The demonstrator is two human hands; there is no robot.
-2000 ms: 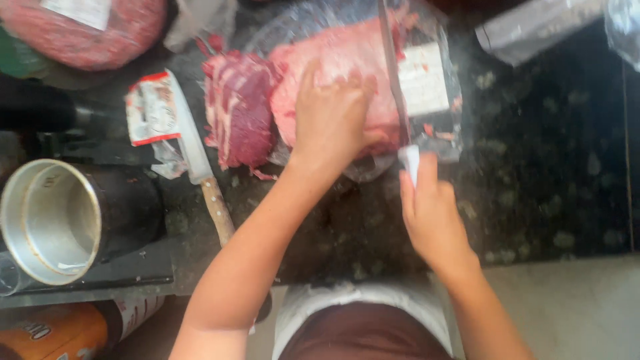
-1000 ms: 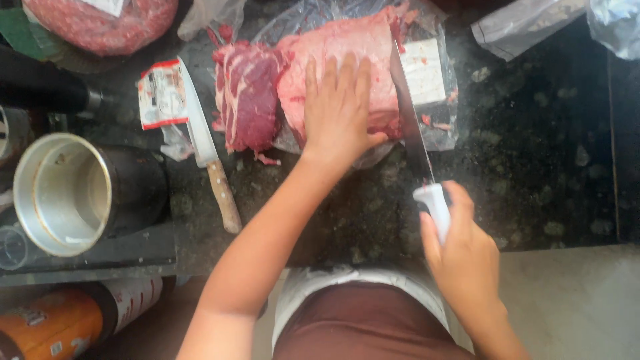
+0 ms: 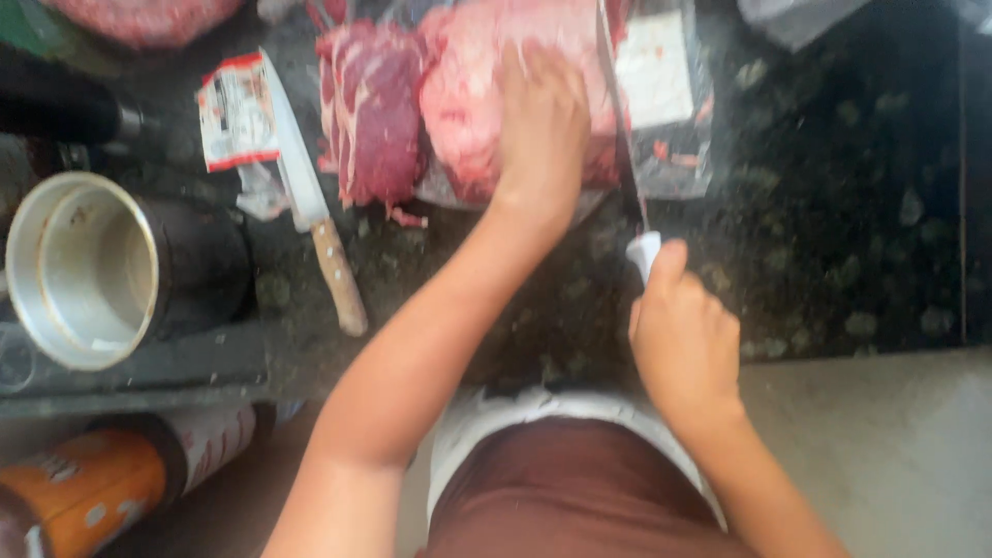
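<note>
My left hand (image 3: 545, 128) presses flat on a large pale-pink slab of raw meat (image 3: 465, 85), its fingers toward the far side. My right hand (image 3: 686, 333) grips the white handle of a long knife (image 3: 626, 155), whose blade lies along the right side of the slab, tip pointing away from me. A darker red, marbled piece of meat (image 3: 380, 116) touches the slab's left side. Clear plastic wrap (image 3: 690, 174) with a white label (image 3: 655, 70) lies under and right of the slab. The slab's far end is cut off by the view.
A wooden-handled knife (image 3: 298, 170) lies left of the meat, beside a red-edged printed packet (image 3: 236, 112). A metal pot (image 3: 147, 271) lies farther left on the dark stone counter (image 3: 837, 232). Ground meat (image 3: 155, 19) is at the top left, plastic packaging (image 3: 798, 19) at the top right.
Since one second ago, my right hand has moved the knife away from me along the slab's right side. My left hand stays on the slab.
</note>
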